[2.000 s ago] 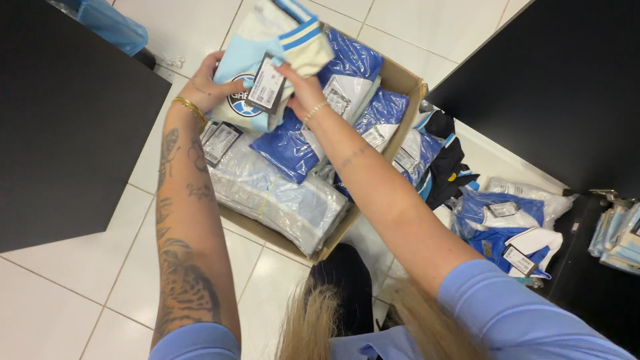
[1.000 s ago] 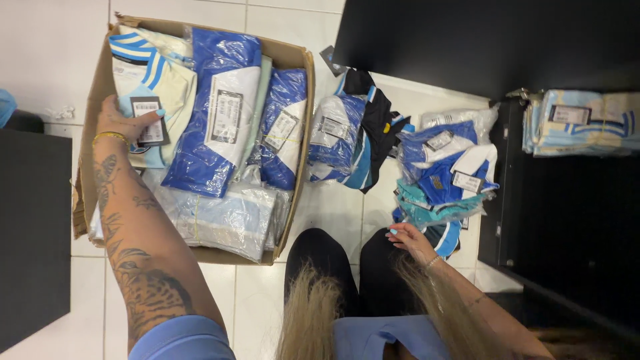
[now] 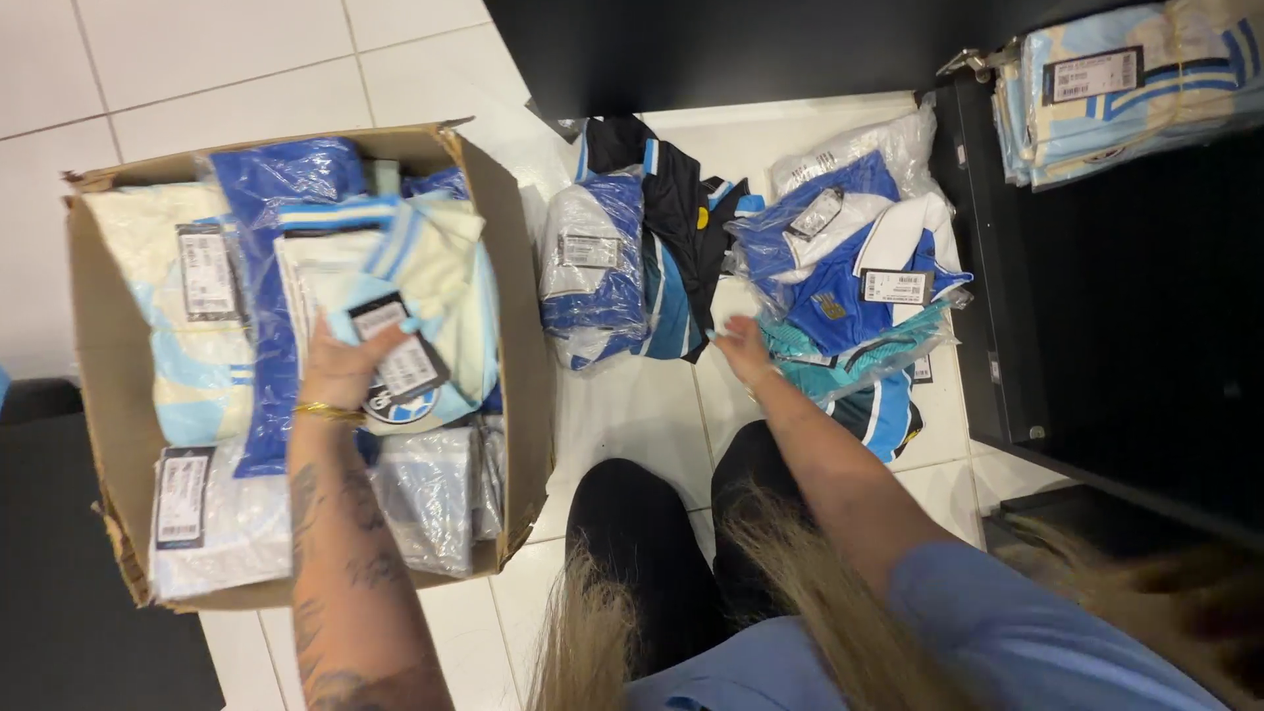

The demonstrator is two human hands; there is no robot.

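My left hand (image 3: 346, 360) grips a folded cream and light-blue jersey (image 3: 444, 262) over the cardboard box (image 3: 518, 267); its thumb lies by a black-and-white tag (image 3: 398, 351). Beneath and around it in the box are a bagged blue garment (image 3: 262, 296), a bagged cream jersey (image 3: 183, 336) and bagged pale garments (image 3: 425, 494). My right hand (image 3: 743, 348), fingers apart and holding nothing, is beside a bagged teal garment (image 3: 859, 351). Near it on the floor are a blue and white jersey (image 3: 839, 301), a black and blue garment (image 3: 681, 257) and a bagged blue and white garment (image 3: 592, 267).
A black cabinet (image 3: 1007, 375) stands open at the right, with folded, tagged cream and light-blue jerseys (image 3: 1175, 79) on its shelf. A black panel (image 3: 711, 49) spans the top. Another dark surface (image 3: 89, 533) is at the lower left. White floor tiles (image 3: 632, 415) show between my knees and the garments.
The tagged cream jersey, at the box's left side one second ago, is now in my left hand towards the box's right side. My right hand, on that jersey two seconds ago, is by the floor pile.
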